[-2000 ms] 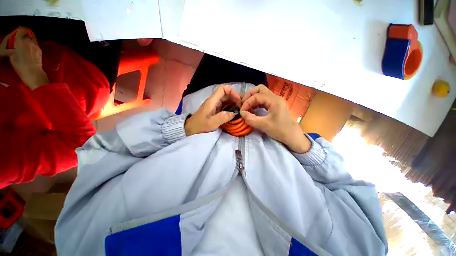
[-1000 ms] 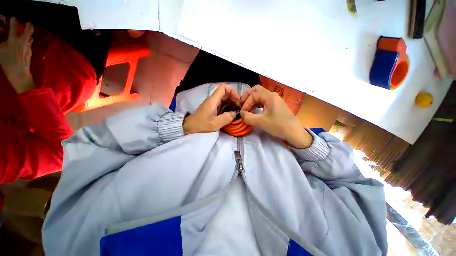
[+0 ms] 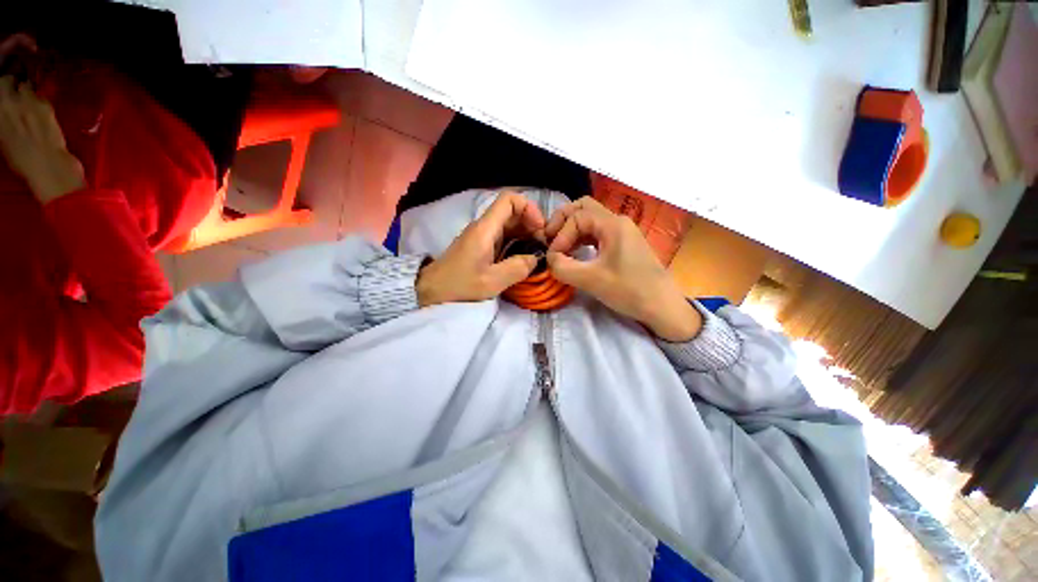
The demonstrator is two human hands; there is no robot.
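Observation:
An orange cable coil [image 3: 540, 293] is held up against the front of my grey jacket, at the middle of the view. A black part [image 3: 526, 247] shows at its top, between my fingers. My left hand [image 3: 487, 257] grips the coil's left side, with thumb and fingertips at the black part. My right hand [image 3: 606, 264] is on the right side, its thumb and index finger pinched together at the same part. What the fingertips pinch is too small to tell.
A white table [image 3: 637, 80] lies ahead, with a blue and orange tape dispenser [image 3: 882, 148], a yellow round object [image 3: 960, 230] and a pink notebook [image 3: 1016, 91] at right. A person in red [image 3: 103, 250] sits at left beside an orange stool [image 3: 290, 148].
The view has turned slightly, so the table items sit a little further left and lower. My hands keep nearly the same hold on the coil. The other person's hand has moved.

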